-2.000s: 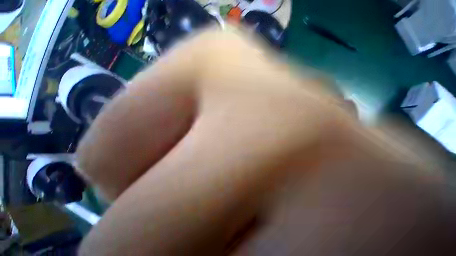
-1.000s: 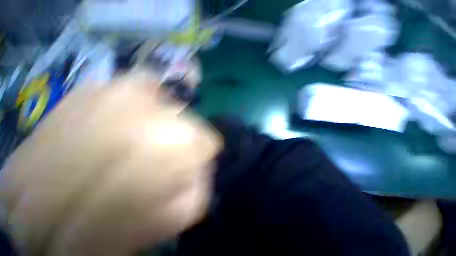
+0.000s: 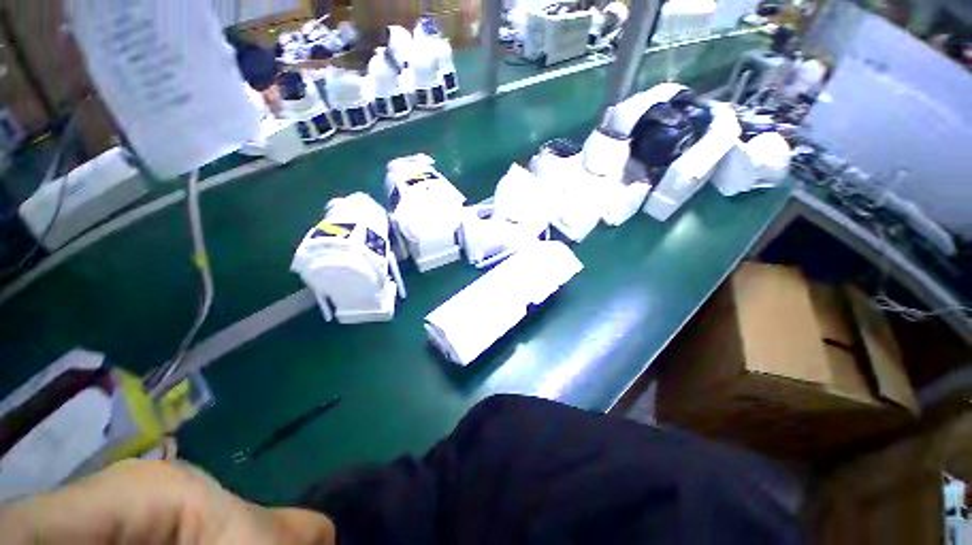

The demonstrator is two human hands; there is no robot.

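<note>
One hand, seemingly my right hand (image 3: 160,511), is large and close at the bottom left, cut off by the edge and blurred. A dark sleeve beside it spans the bottom centre. Its fingertips are hidden, so I cannot tell whether it holds anything. My left hand is not in view. A long white box (image 3: 503,301) lies on the green bench (image 3: 426,373). Two white camera housings (image 3: 350,261) (image 3: 426,211) stand behind and left of it. A thin dark pen-like tool (image 3: 296,424) lies nearer me.
More white camera parts, one with a black dome (image 3: 671,130), cluster toward the right. White units (image 3: 392,83) line the back. A printed sheet (image 3: 165,85) hangs at upper left above a cable. A white-yellow box (image 3: 80,426) is at left, a brown carton (image 3: 783,341) beyond the bench edge.
The view has swung right and opened along the bench. The hand that filled much of the picture now shows only at the bottom left. The monitor edge and yellow rings have left the view.
</note>
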